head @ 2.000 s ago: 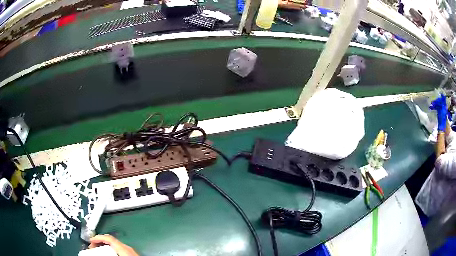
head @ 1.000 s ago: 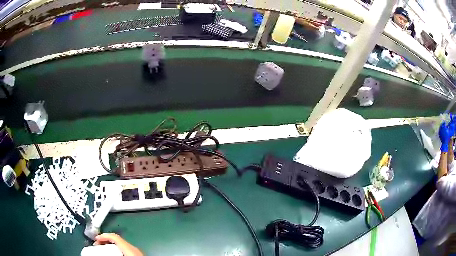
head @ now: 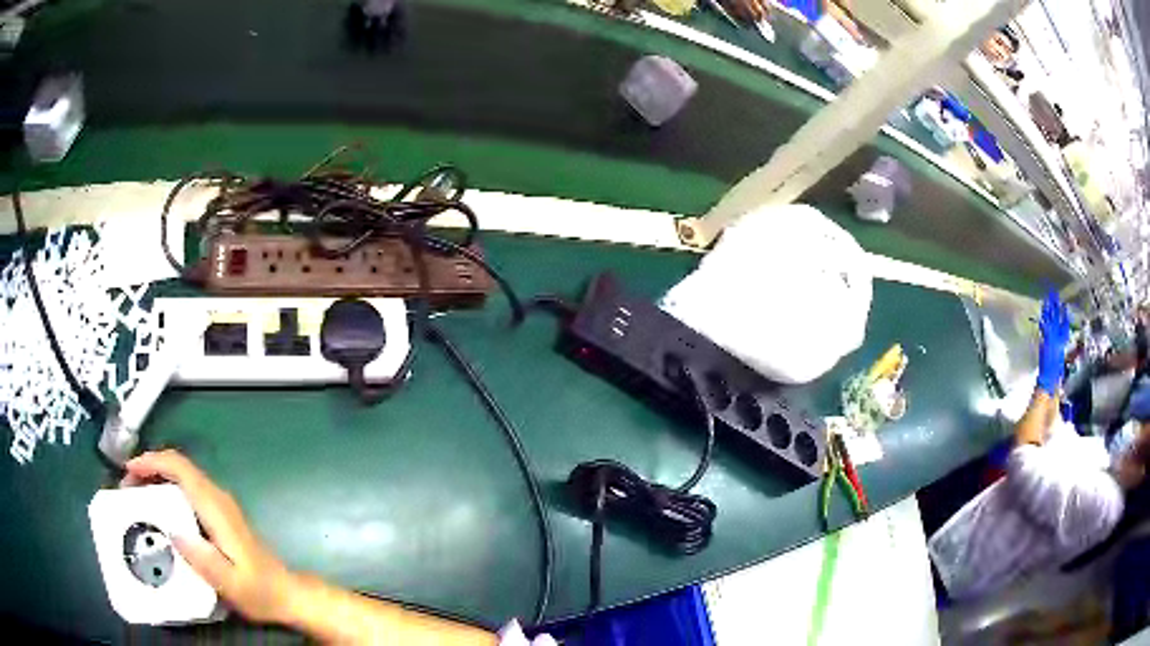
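Observation:
A white cube adapter (head: 149, 558) with a round socket face is at the lower left. My right hand (head: 227, 536) grips it from the right, fingers along its top edge and thumb by the socket. My left hand is not in view. A white-grey cylindrical tool (head: 149, 394) lies slantwise just above my fingers; I cannot tell whether they touch it. Small white clips (head: 57, 334) lie in a loose pile at the left. A dark cord (head: 48, 322) crosses the pile down to the tool's lower end.
White (head: 259, 366) and brown (head: 341, 293) power strips lie side by side. A black strip (head: 650, 366), coiled cord (head: 650, 505), white bundle (head: 788, 297) and red-green pliers (head: 842, 486) are rightward. The conveyor belt (head: 505, 101) carries grey cubes. A blue-gloved person works at the right.
The view has turned and shifted, so bench items sit higher and further left. The cube and my right hand now show much more fully, with the cube's socket face visible.

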